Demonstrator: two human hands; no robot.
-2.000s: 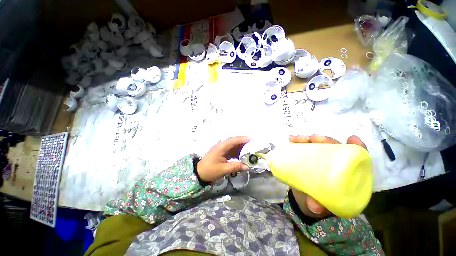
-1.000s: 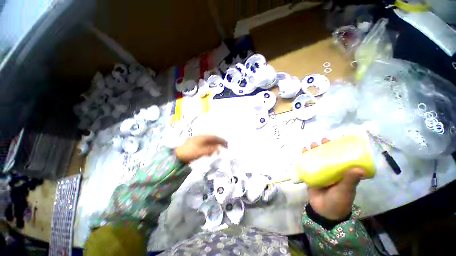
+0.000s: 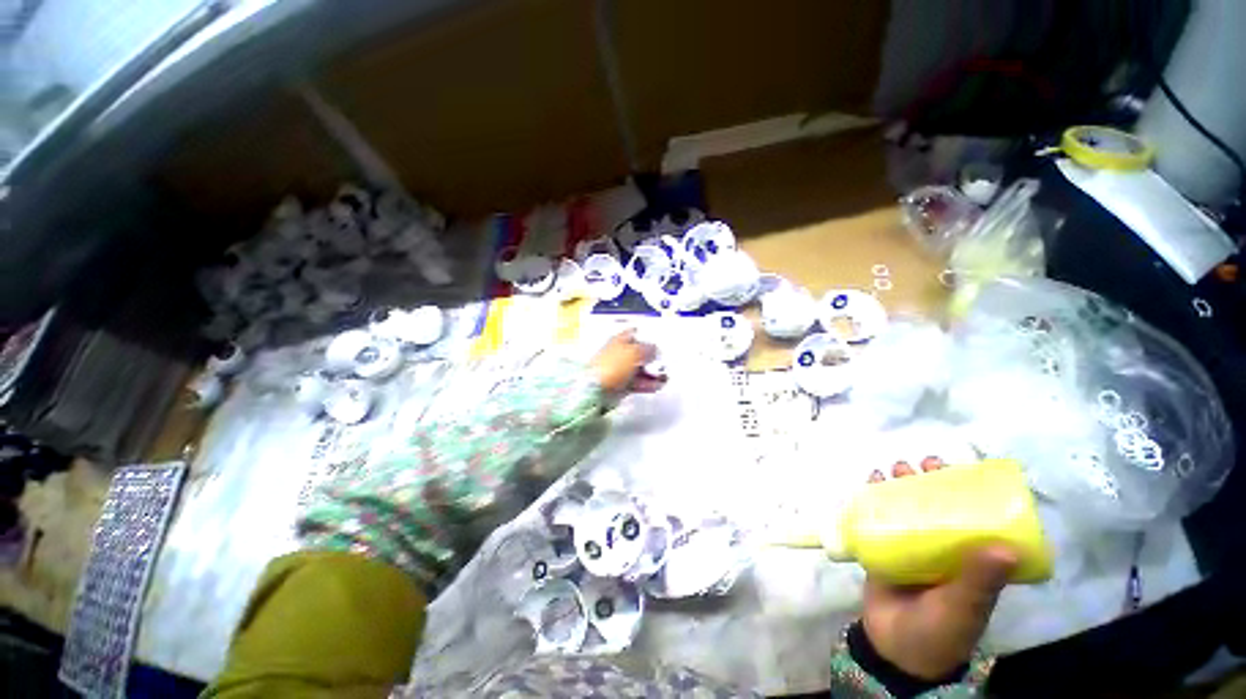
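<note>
My right hand (image 3: 943, 601) is closed round a yellow squeeze bottle (image 3: 950, 522), held on its side with the pale nozzle pointing left. My left hand (image 3: 629, 363) reaches forward over the middle of the bench. Its fingertips are close together at a small pale thing lost in glare; I cannot tell whether they grip it. White plastic shells with dark round inserts (image 3: 611, 534) lie in a group near my lap. Another shell (image 3: 730, 336) stands just right of my left hand.
More shells (image 3: 711, 273) are grouped at the back, with a heap (image 3: 321, 260) at back left. A clear bag with white rings (image 3: 1093, 396) bulges at right. A dotted white panel (image 3: 123, 574) lies at left. Yellow tape (image 3: 1107, 148) is upper right.
My left hand has left the shell it held near the nozzle and moved forward. The bottle has been drawn back right and lies more level. The near group of shells is now uncovered.
</note>
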